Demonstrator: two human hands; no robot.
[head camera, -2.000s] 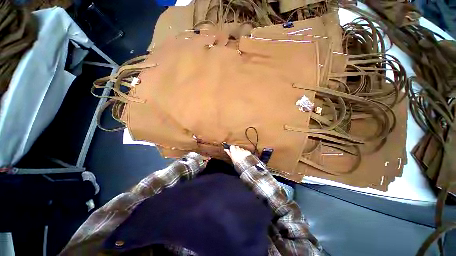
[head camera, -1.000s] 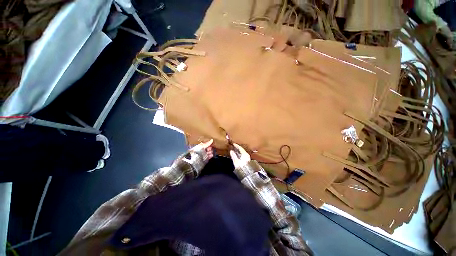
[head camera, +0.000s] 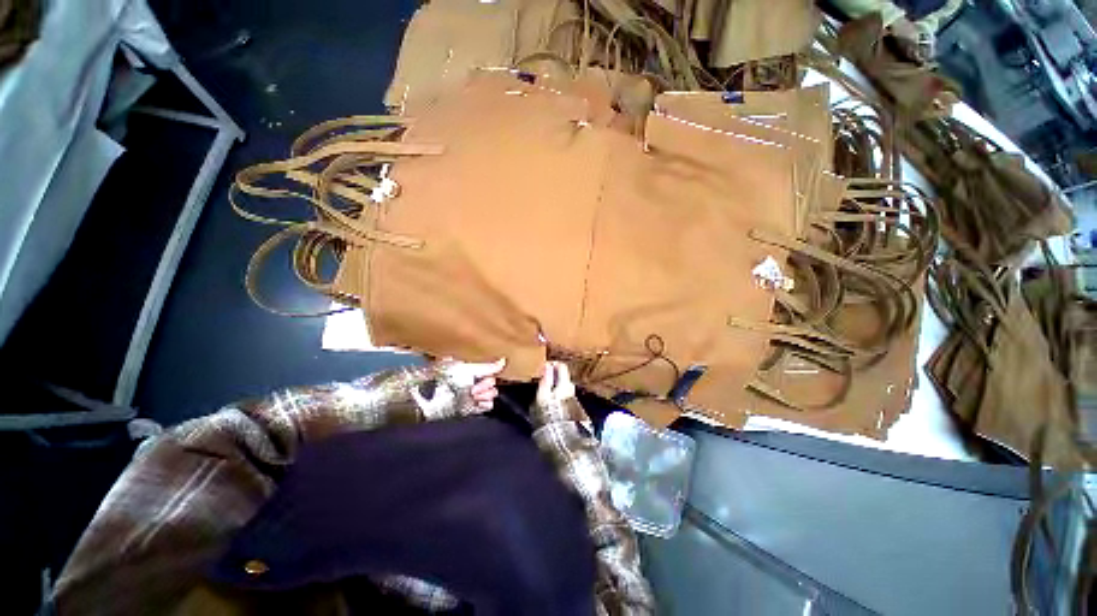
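Note:
A large flat tan tote bag body (head camera: 481, 205) with a centre seam lies topmost on a stack. My left hand (head camera: 473, 383) is at the near edge, thumb on top of the bag edge. My right hand (head camera: 553, 383) is just right of it, fingertips pinched at the centre of the same edge. A small brown centre tab (head camera: 545, 342) shows just above the fingertips. A thin dark cord (head camera: 656, 345) loops over the bag to the right. A dark label (head camera: 686, 384) lies near the edge. What the right fingers hold is too small to tell.
Strap handles loop at the left (head camera: 283, 181) and right (head camera: 872, 253) of the stack. A clear plastic box (head camera: 650, 472) sits at the near edge. More brown pieces (head camera: 1010, 349) lie at the right. A white-covered metal-frame rack (head camera: 60, 193) stands left. Another person's hand (head camera: 908, 33) shows at upper right.
The view has shifted, showing more of the clear box. The hands stay at the near edge centre; the right fingers now point up at the edge. The bag's centre seam shows more clearly.

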